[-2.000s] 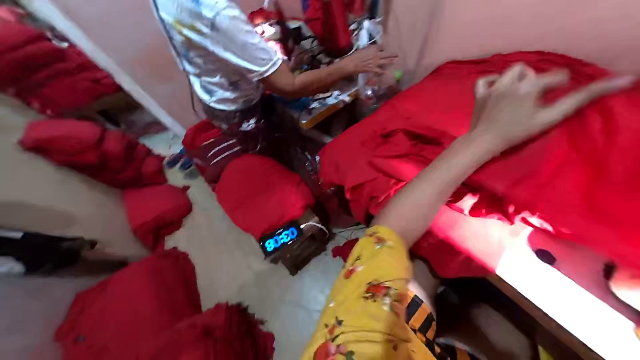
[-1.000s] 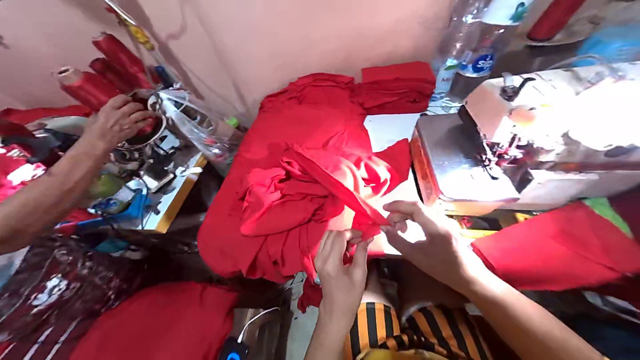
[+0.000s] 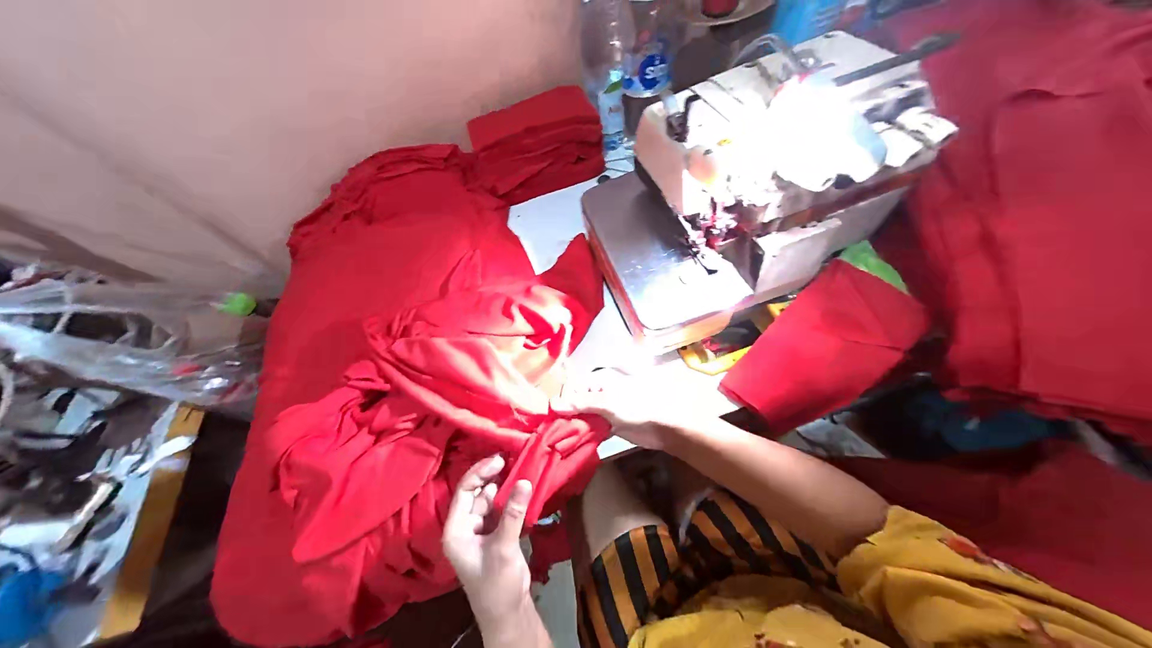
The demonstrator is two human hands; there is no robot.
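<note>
Red cloth [image 3: 360, 270] lies heaped and crumpled over the left part of a white worktable [image 3: 549, 216]. My right hand [image 3: 630, 405], washed out by bright light, grips a bunched edge of that cloth. Just to its left, my left hand [image 3: 490, 531] is palm up with fingers apart and slightly curled, beside a hanging fold; whether it touches the fold is unclear. A sewing machine [image 3: 774, 135] with a shiny metal plate [image 3: 657, 261] stands to the right of the heap, its head lit by strong glare.
Plastic bottles [image 3: 648, 63] stand behind the machine, near a folded red cloth stack [image 3: 540, 135]. A red piece [image 3: 828, 342] hangs at the table's front edge. More red cloth [image 3: 1062, 225] fills the right side. A cluttered table with a yellow edge [image 3: 148, 540] is at the left.
The view has swung right. A second ago both hands were together on the cloth's edge; now my left hand is apart from my right, with its palm turned up. The co-worker's hand is out of view.
</note>
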